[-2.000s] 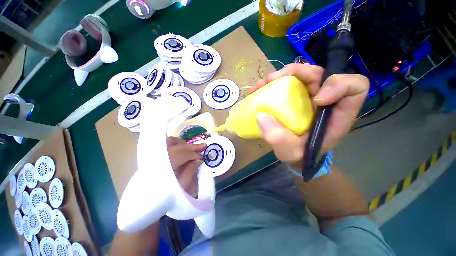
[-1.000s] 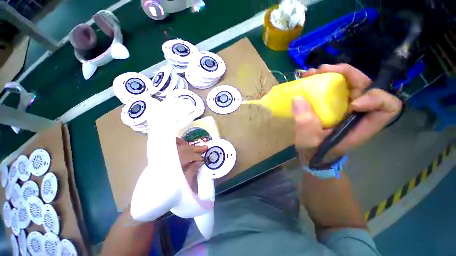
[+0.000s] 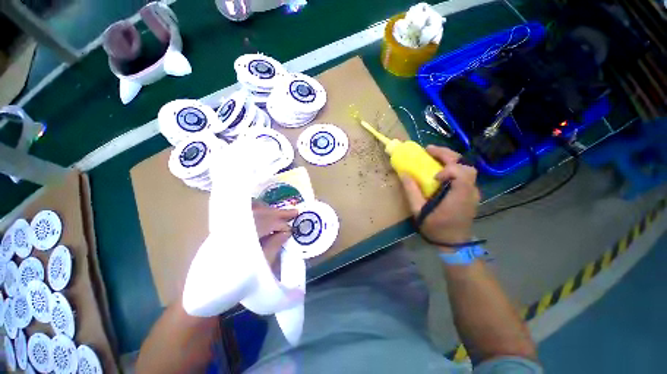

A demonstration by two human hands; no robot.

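My right hand (image 3: 452, 196) holds the yellow squeeze bottle (image 3: 415, 166) low over the right part of the cardboard, its thin nozzle pointing up and left. The black soldering iron handle (image 3: 434, 201) is in the same hand; its tip is hard to make out. My left hand (image 3: 272, 228) is inside the curve of the white fan housing (image 3: 232, 256), partly hidden by it, with fingers at a motor cover (image 3: 307, 227). The green circuit board (image 3: 281, 196) shows in the open housing end, beside a pale cream block (image 3: 301, 182).
Stacked motor covers (image 3: 296, 97) stand ahead on the cardboard (image 3: 168, 245); one lies apart (image 3: 322, 144). A tip-cleaning pot (image 3: 407, 51) and blue tray (image 3: 505, 169) with black units are at right. Grille covers (image 3: 40, 299) lie left; another housing (image 3: 150, 66) stands ahead.
My right hand has moved the bottle and iron away from the circuit board, then lowered them at the cardboard's right part. My left hand and the housing stay nearly in place.
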